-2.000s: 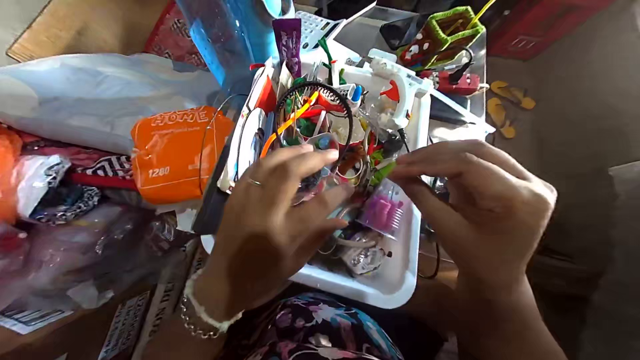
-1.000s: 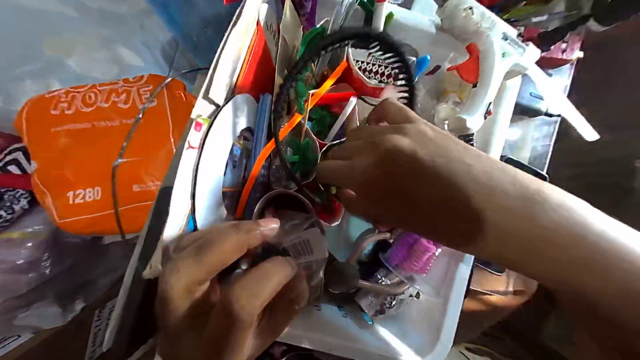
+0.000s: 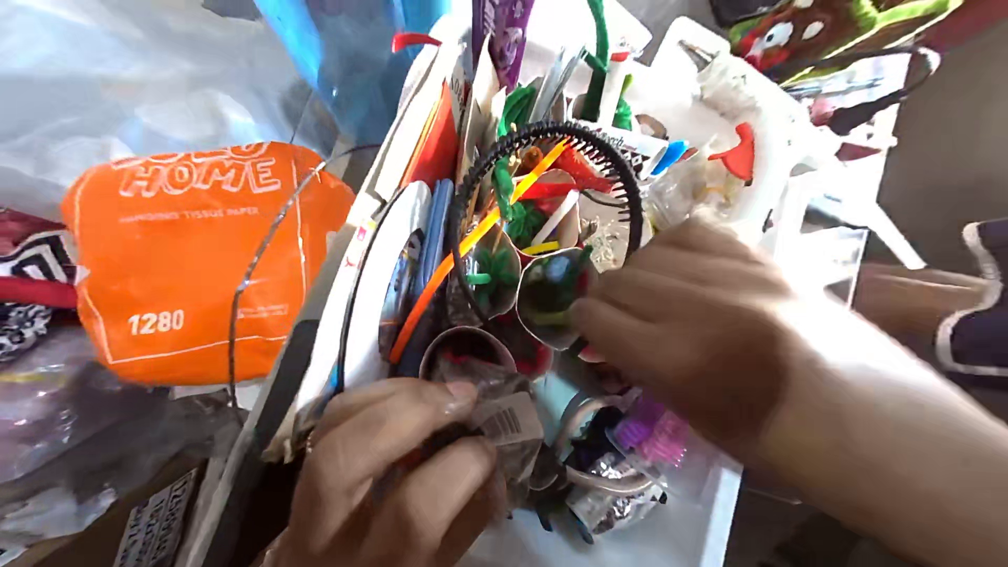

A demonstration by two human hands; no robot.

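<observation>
My left hand (image 3: pixel 409 465) pinches a clear plastic bag (image 3: pixel 508 421) with a barcode label, in front of a round cardboard tube (image 3: pixel 468 342). My right hand (image 3: pixel 677 315) is at the rim of another cardboard tube (image 3: pixel 551 295) that has something dark green inside; whether its fingers hold anything is hidden. A black toothed headband (image 3: pixel 630 189) stands over the tubes, and an orange strip (image 3: pixel 429 295) slants across it. Green pipe cleaners (image 3: pixel 524 224) fill the tubes behind. Purple and pink bristly items (image 3: pixel 650 433) lie below my right hand, in the white plastic tray (image 3: pixel 713 504).
An orange tissue paper pack (image 3: pixel 201 276) lies on plastic bags at the left. A blue plastic bag (image 3: pixel 354 87) stands behind. A white glue-gun-like tool (image 3: pixel 756 110) is at the back right. Another person's arm (image 3: pixel 906 287) shows at the right edge.
My right hand has moved from the upper tubes beside the headband to the nearer tube. My left hand stays at the clear bag. Two seconds ago both hands were over the tray, seen from farther away.
</observation>
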